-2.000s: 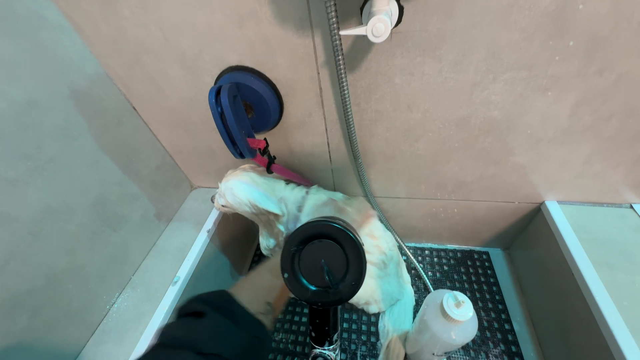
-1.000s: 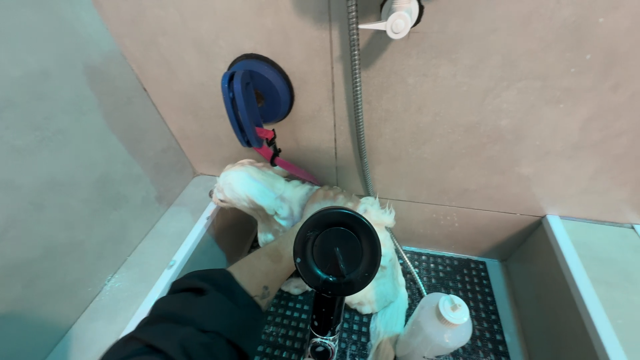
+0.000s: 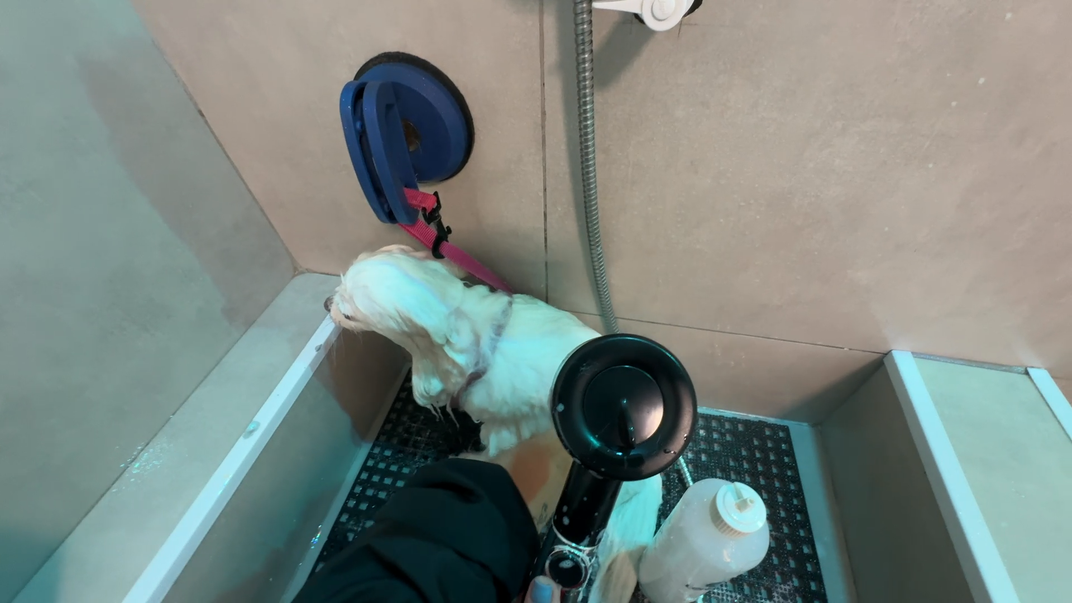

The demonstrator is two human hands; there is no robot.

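Observation:
A wet, light-coated dog (image 3: 528,360) stands in the wash basin, its head turned left over the rim and a harness strap round its chest. My left hand (image 3: 536,469) reaches in a dark sleeve against the dog's underside; its fingers are hidden behind the black shower head (image 3: 624,406). At the bottom edge, only a fingertip of my right hand (image 3: 543,591) shows, on the shower handle. A pink leash (image 3: 473,265) runs from the dog to a blue suction-cup handle (image 3: 406,126) on the wall. A white plastic bottle (image 3: 703,540) stands right of the dog's rear.
A metal shower hose (image 3: 588,159) hangs down the tiled wall behind the dog, near a white tap lever (image 3: 662,10). A perforated black mat (image 3: 754,477) covers the basin floor. The raised basin rims (image 3: 251,423) stand at left and right.
My left hand has moved down from the dog's side towards its underside. The shower head has shifted right relative to the dog, showing more of its back and chest.

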